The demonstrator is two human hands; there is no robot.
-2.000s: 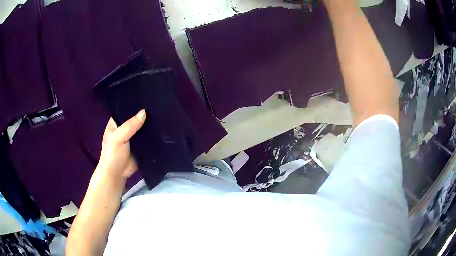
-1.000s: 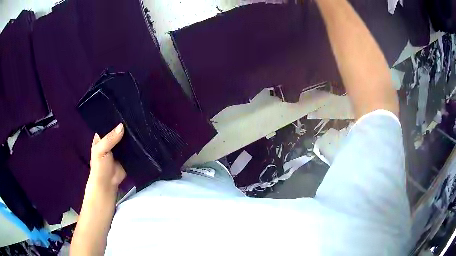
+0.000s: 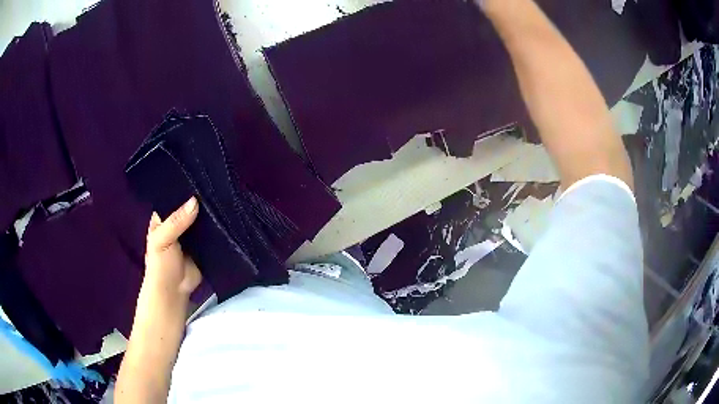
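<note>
My left hand grips a stack of small cut parts, dark navy and fanned, with several thin edges showing. The thumb lies on top; the other fingers are mostly hidden under it. The stack is in front of large plum cut panels at the left. My right arm reaches to the top edge; my right hand is small, blurred and cut off there, beyond another plum panel. What it holds cannot be told.
The pale cutting table shows between the panels. Fabric waste with white scraps lies below its near edge. Blue plastic film hangs at the lower left. More dark pieces lie at the upper right.
The stack in my left hand has gone from compact to fanned out and moved slightly left. My right arm has shifted a little left at the top edge.
</note>
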